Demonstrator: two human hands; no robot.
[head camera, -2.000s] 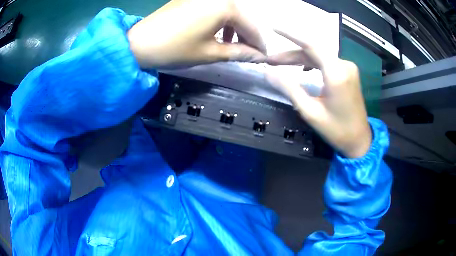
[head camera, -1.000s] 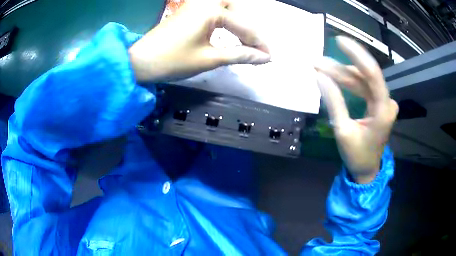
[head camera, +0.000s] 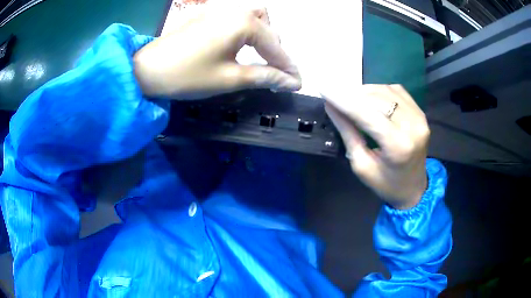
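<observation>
The dark bar-shaped fixture (head camera: 244, 132) lies across the middle, in front of me. Its two right nests show clearly with small shiny points; the two left nests are in shadow. My left hand (head camera: 218, 61) is bare, thumb and index fingertip pinched together just above the bar's back edge. Any part in the pinch is too small to see. My right hand (head camera: 387, 137) is bare, with a ring, at the bar's right end. Its fingertips reach the bar's back right corner; I cannot tell whether they hold anything.
A bright white sheet (head camera: 332, 46) lies directly behind the bar, with a reddish-orange scatter of parts (head camera: 189, 2) at its upper left. A green mat (head camera: 393, 58) lies around it. Conveyor rails (head camera: 407, 17) run at the upper right, beside a grey machine frame (head camera: 489, 55).
My right hand has come back left from beside the sheet to the bar's right end. My left pinch has moved from over the sheet to the bar's back edge. The bar sits higher in view.
</observation>
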